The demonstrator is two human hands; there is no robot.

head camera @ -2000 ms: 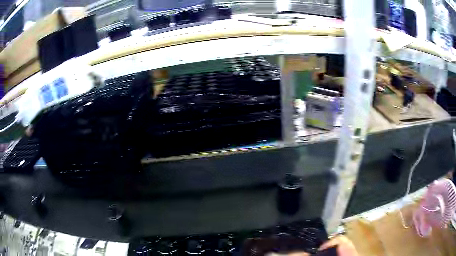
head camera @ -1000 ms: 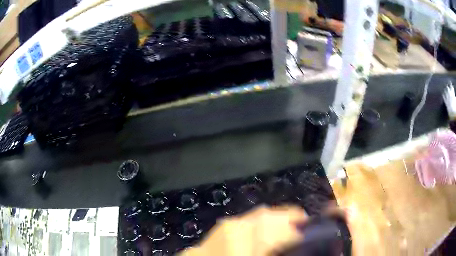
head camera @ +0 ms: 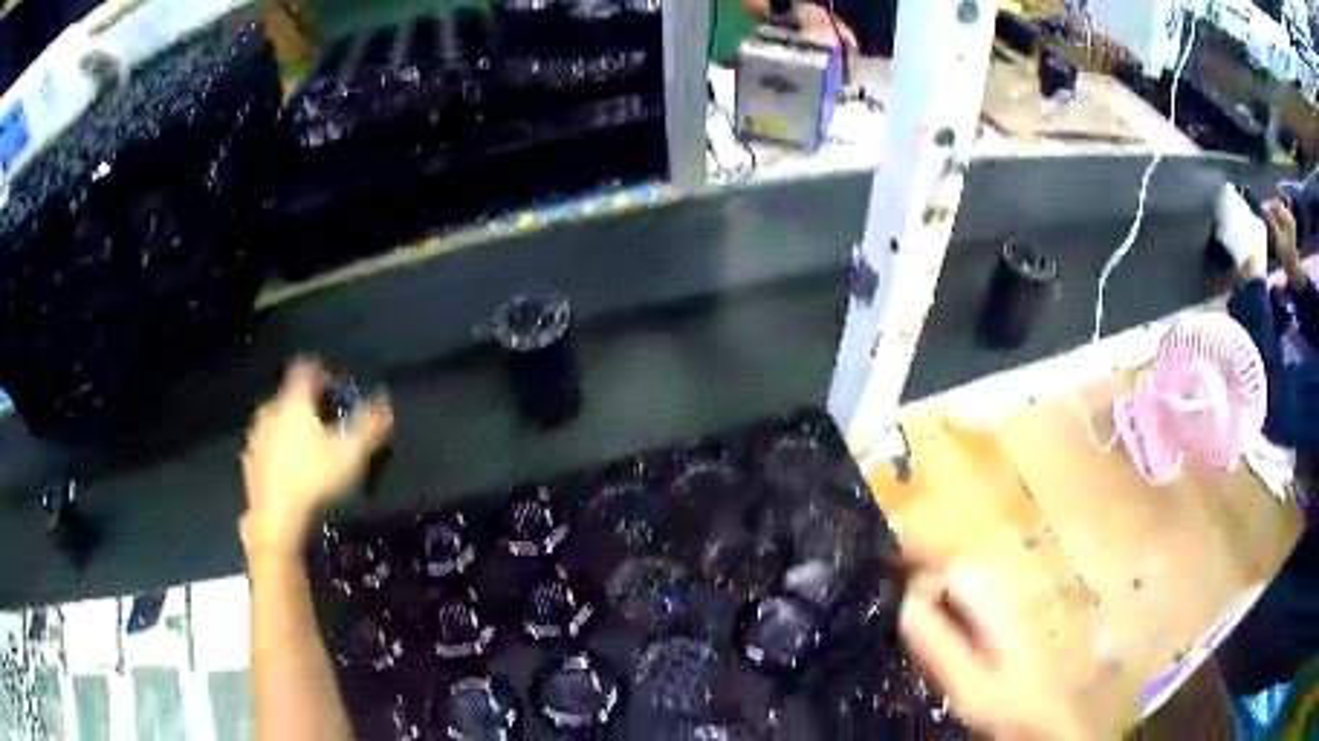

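The black blister tray (head camera: 854, 485) lies in front of me, with round ringed ends of units showing in its left and middle pockets. My left hand (head camera: 311, 452) reaches over the dark belt, its fingers around the top of a black cylindrical unit (head camera: 344, 403). My right hand (head camera: 972, 637) is blurred at the tray's right edge, and I cannot tell whether it holds anything. A round-ended unit (head camera: 781, 630) shows in the tray to the left of it. Another unit (head camera: 543, 362) stands upright on the belt.
The belt (head camera: 694, 340) crosses the view, with one more unit (head camera: 1023, 294) beyond the metal upright (head camera: 914, 188). A pink fan (head camera: 1193, 403) stands on cardboard (head camera: 1013, 500) at right. Tray stacks (head camera: 130, 232) rise behind the belt. Another person's hand (head camera: 1282, 239) is at far right.
The view has swung right and down. A hand blurred low over the tray with a dark thing is gone from there. My left hand now shows over the belt, my right at the tray's right edge.
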